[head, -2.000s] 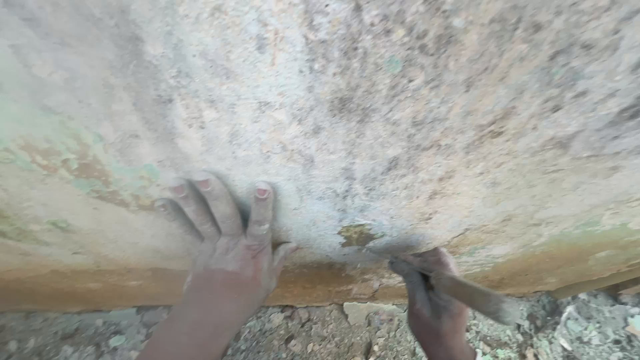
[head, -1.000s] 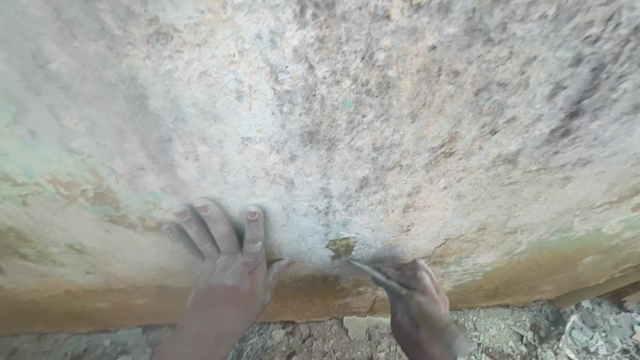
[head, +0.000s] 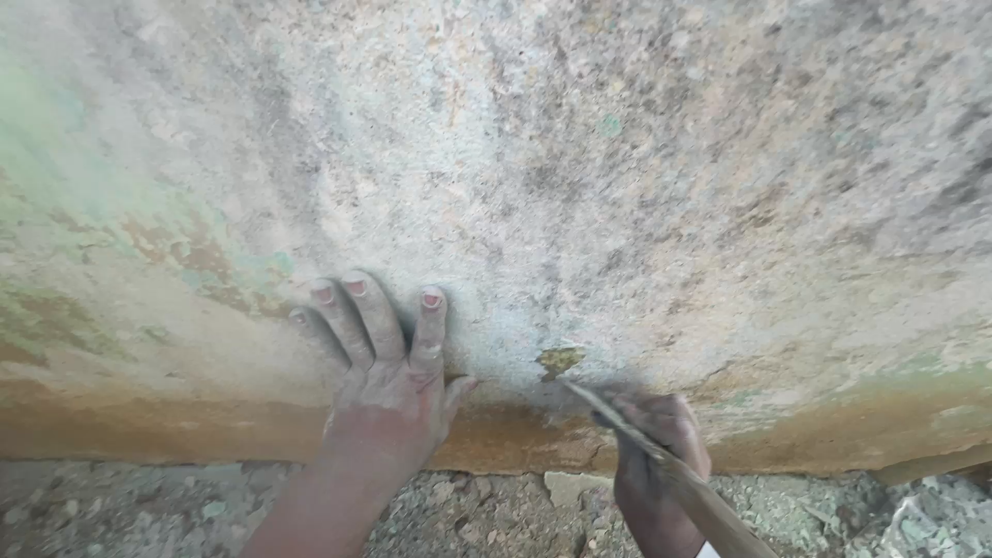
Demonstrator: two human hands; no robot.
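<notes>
My left hand (head: 391, 380) lies palm down with fingers spread on a weathered, dusty plastered wall (head: 480, 194). To its right, my right hand (head: 659, 438) is closed around a thin tool with a long handle (head: 709, 504). The tool's narrow tip touches or nearly touches the wall just below a small brownish chipped patch (head: 559, 361). What kind of tool it is cannot be told. Pale dust coats the fingers of my left hand.
Broken plaster chips and rubble (head: 480, 511) lie along the foot of the wall. A larger pale flake (head: 577, 487) sits among them. Green and ochre paint remnants (head: 209, 260) mark the wall at the left.
The tool in my right hand has swung its angle between the frames, its handle now pointing down to the right. My left hand has stayed spread on the wall.
</notes>
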